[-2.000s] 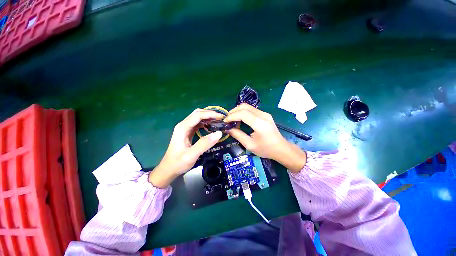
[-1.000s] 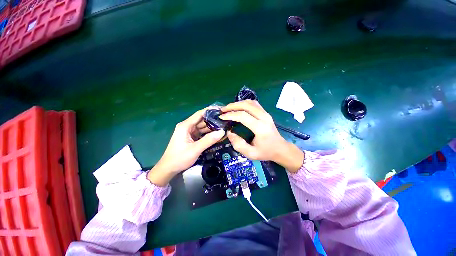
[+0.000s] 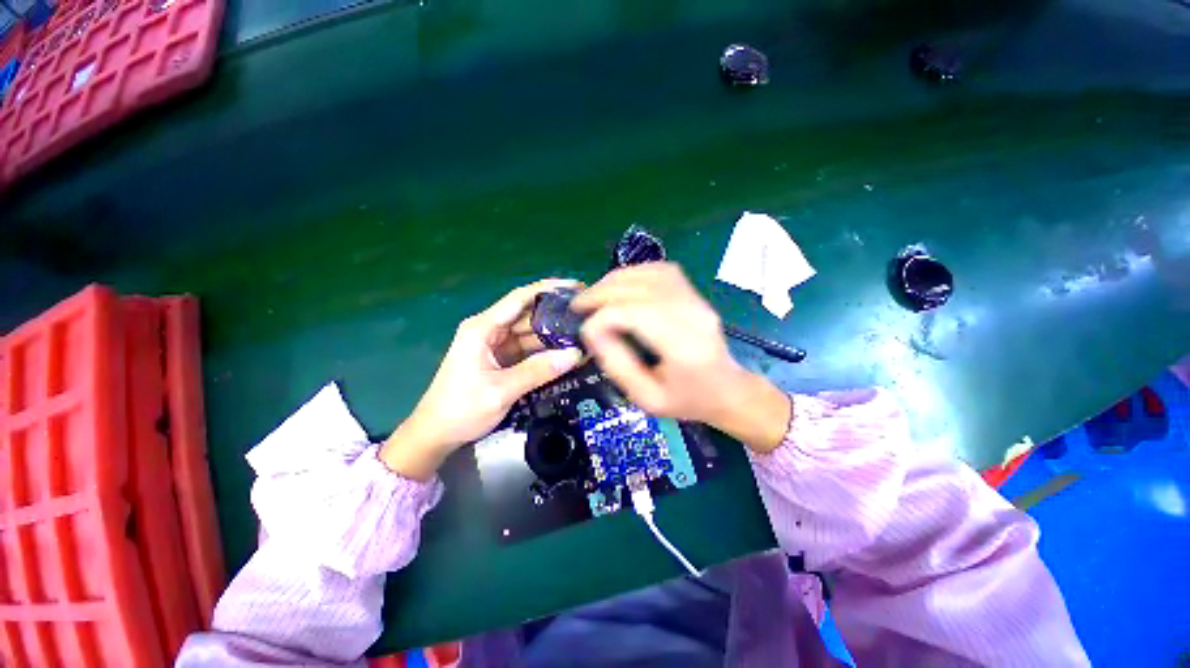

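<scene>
My left hand (image 3: 472, 379) holds a glossy black round unit (image 3: 557, 320) between thumb and fingers above the jig. My right hand (image 3: 662, 342) is at the unit's right side, blurred, with its fingers bent; whether it grips anything is hidden. Below the hands lies the black jig plate (image 3: 522, 512) with white lettering, its raised black round socket (image 3: 553, 448) at the left and a blue control board (image 3: 628, 452) beside it. A white USB cable (image 3: 667, 540) runs from the board toward me.
Red trays (image 3: 72, 489) are stacked at left; another red tray (image 3: 111, 78) is at upper left. A white paper (image 3: 308, 431) touches my left sleeve. A dark shiny clump (image 3: 638, 248), dark rod (image 3: 767, 345), white wipe (image 3: 766, 261) and black units (image 3: 924, 279) lie beyond and right.
The held unit has tilted so its round face shows, and the yellow ring seen around it earlier is no longer visible. The two far black units have shifted left along the green surface.
</scene>
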